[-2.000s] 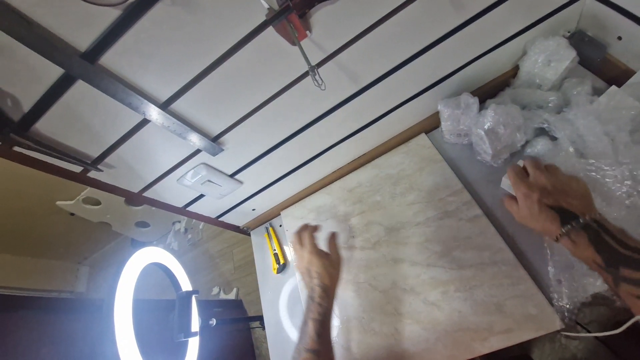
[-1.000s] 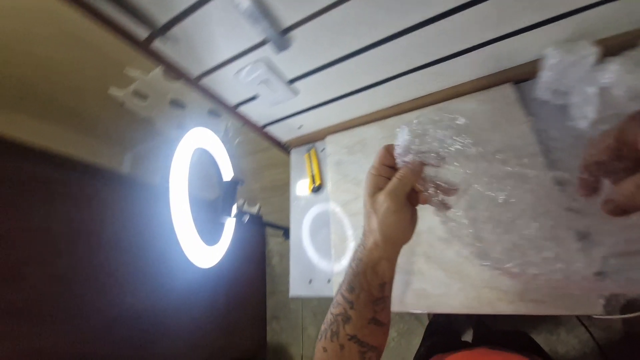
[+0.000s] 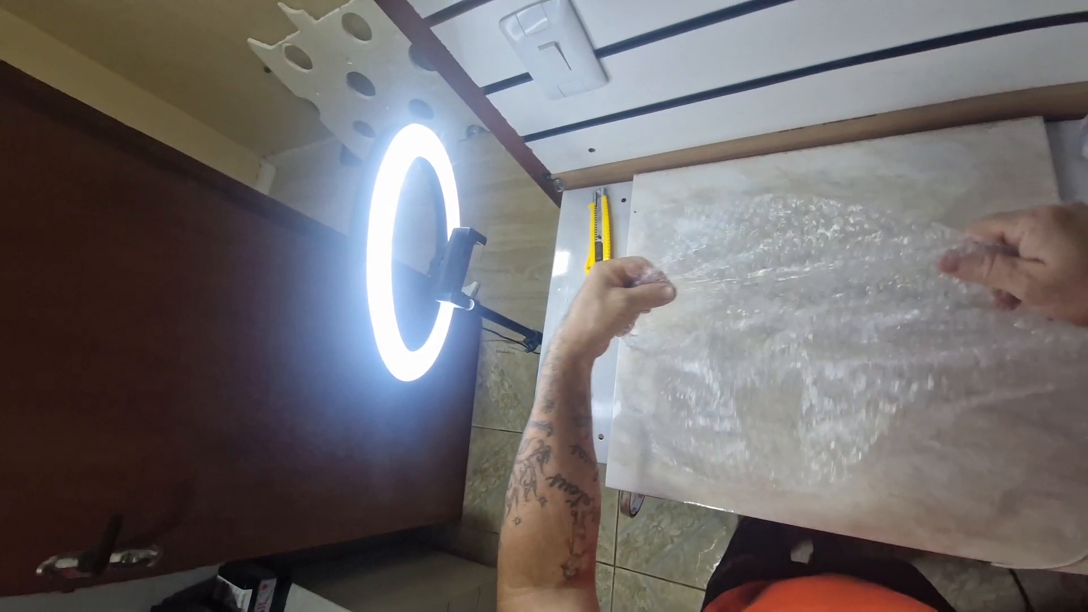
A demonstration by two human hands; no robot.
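A sheet of clear bubble wrap [image 3: 790, 340] is stretched between my two hands over a pale marbled slab [image 3: 892, 518]. My left hand [image 3: 625, 297] pinches its left edge in a closed fist, near the slab's left side. At the right, my right hand [image 3: 1024, 259] grips the opposite end between thumb and fingers. Just beyond my left hand, a yellow snap-off utility knife [image 3: 599, 229] lies on the white surface beside the slab.
A lit ring light [image 3: 380, 255] with a phone clamp [image 3: 459, 263] stands left of the work surface. Behind the slab rises a white slatted wall bearing a switch plate [image 3: 554, 49]. A dark reddish-brown wooden panel [image 3: 212, 340] fills the left side.
Two seconds ago my left hand was empty over the slab and my right was at the pile of wrap. The bubble wrap is now spread between both hands. The view has swung left.
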